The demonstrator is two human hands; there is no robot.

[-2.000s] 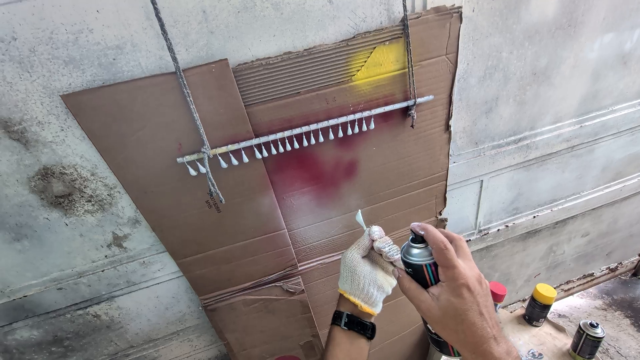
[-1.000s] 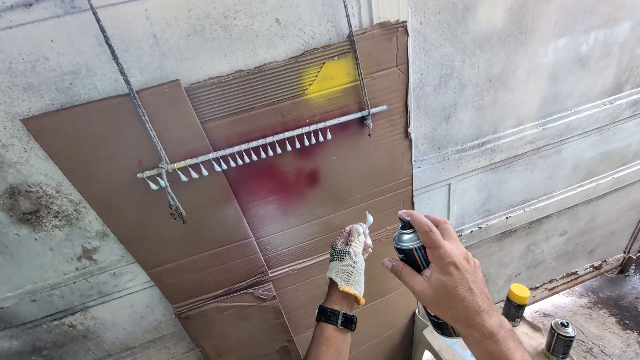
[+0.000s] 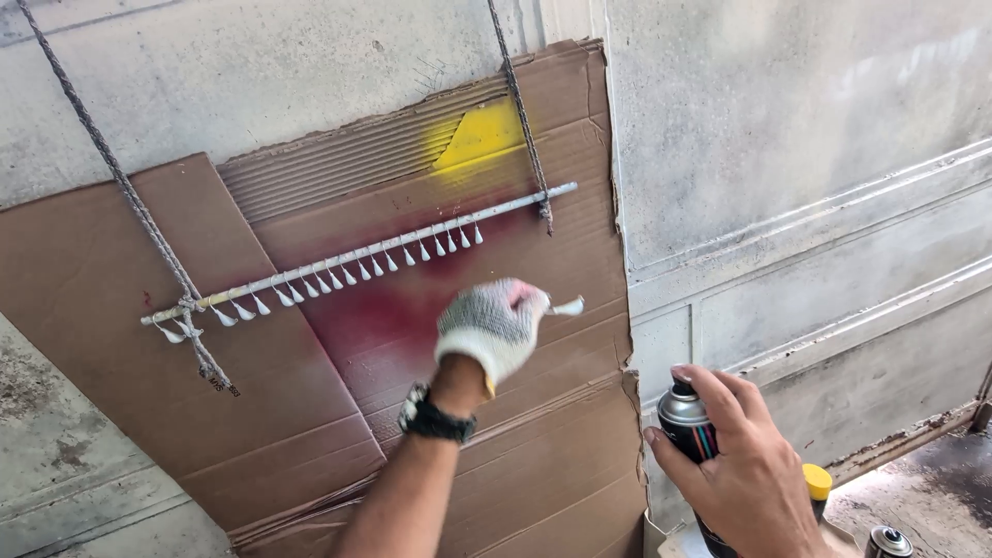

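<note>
My left hand point(image 3: 496, 322), in a knitted work glove with a black watch at the wrist, pinches a small white teardrop-shaped piece point(image 3: 568, 307) that points right, in front of the cardboard. My bare right hand point(image 3: 744, 465) is wrapped around a black spray paint can point(image 3: 688, 434), its index finger on the nozzle. Above my left hand a whitish rod point(image 3: 356, 254) hangs slanted from two ropes, with several white teardrop-shaped pieces point(image 3: 391, 263) dangling from thin loops along it.
Cardboard sheets point(image 3: 558, 434) with red and yellow overspray lean against a weathered grey wall point(image 3: 775, 116). At the lower right stand a can with a yellow cap point(image 3: 817, 482) and another spray can point(image 3: 889, 542). The left rope point(image 3: 116, 167) and right rope point(image 3: 521, 101) run up out of view.
My left hand has moved up and away from the spray can, closer to the rod, still pinching the white piece. My right hand keeps its hold on the can.
</note>
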